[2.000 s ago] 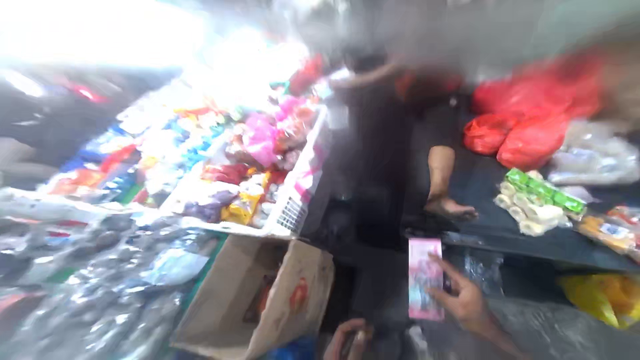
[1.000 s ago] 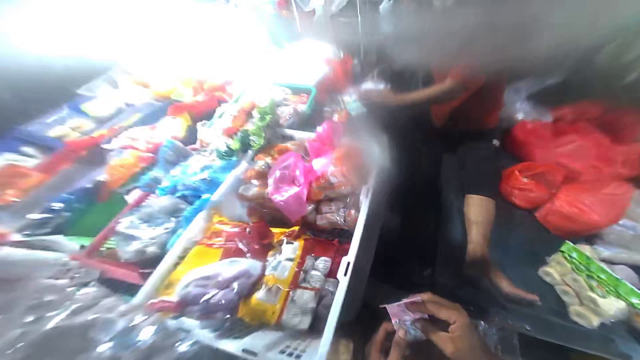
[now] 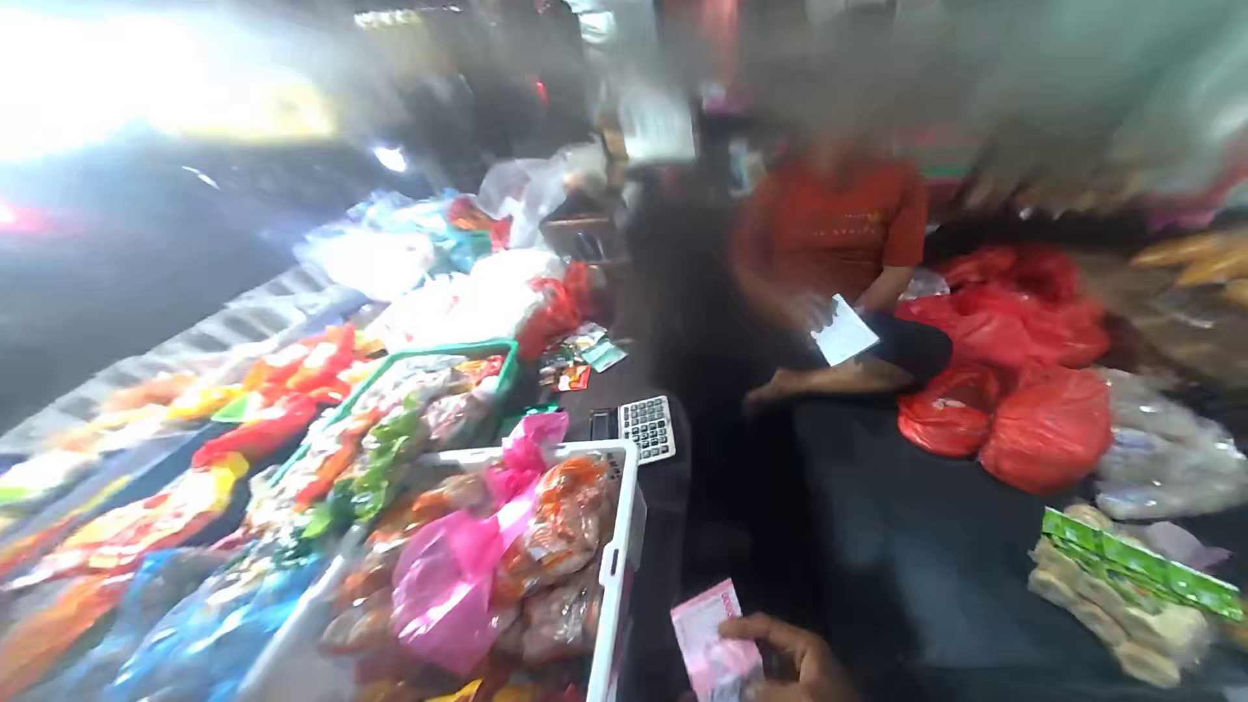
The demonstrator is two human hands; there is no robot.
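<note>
Pink banknotes (image 3: 717,639) are pinched between the thumb and fingers of my right hand (image 3: 795,663) at the bottom of the view. A bit of skin at the lower edge beside the notes may be my left hand, but it is too little to tell. Left of the notes stands a white plastic crate (image 3: 616,575) with bagged goods and a pink plastic bag (image 3: 458,585). A calculator (image 3: 647,429) lies just behind the crate.
A person in a red shirt (image 3: 838,224) sits ahead, holding a white paper or pad (image 3: 844,331). To the right lie red plastic bags (image 3: 1048,429), clear bags (image 3: 1160,448) and a pack with green sachets (image 3: 1136,565). A green-rimmed basket (image 3: 507,366) stands at left.
The view has swung up, bringing the seated person and calculator into sight. My left hand, seen by the banknotes a second ago, has mostly dropped out of view.
</note>
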